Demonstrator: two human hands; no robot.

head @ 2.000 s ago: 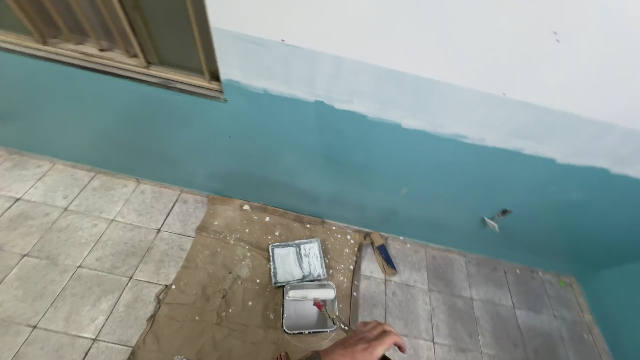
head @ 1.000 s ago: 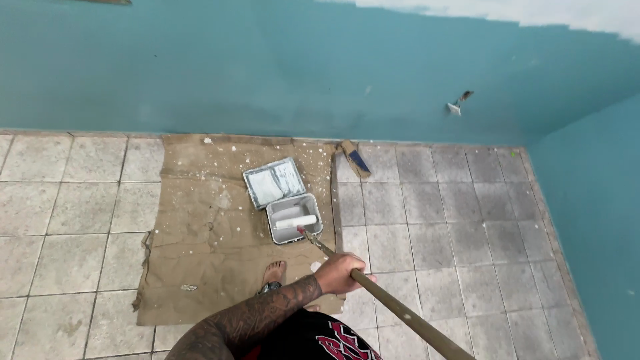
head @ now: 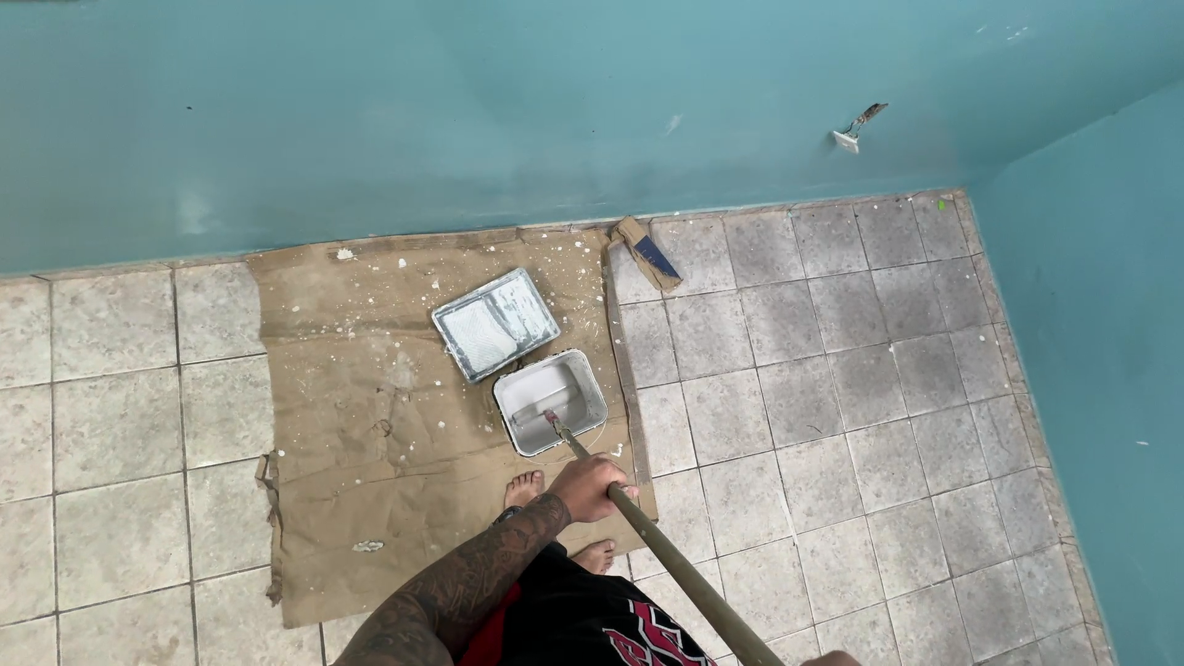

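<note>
My left hand (head: pixel 594 488) is closed around a long pole (head: pixel 694 583) at the end of my tattooed forearm. The pole slants down into a rectangular white paint bucket (head: pixel 597 384), where its roller frame and roller (head: pixel 530 413) lie low inside, the roller hard to make out. Only a sliver of my right hand (head: pixel 831 659) shows at the bottom edge, beside the pole; its fingers are hidden. Touching or nearly touching the bucket is a paint-coated roller tray (head: pixel 497 324) with white paint on it.
Brown paper (head: pixel 370 490), spotted with paint, covers floor tiles under the bucket, tray and my bare feet (head: pixel 524 488). A folded piece of cardboard (head: pixel 647 254) lies by the blue wall (head: pixel 416 120). A white fitting with wires (head: pixel 847 141) sticks out of that wall. Another wall stands at right.
Two seconds ago a hand was low by the bucket, near the roller's handle; one second ago my left hand held the pole. The white roller, plain in the bucket then, is now less distinct.
</note>
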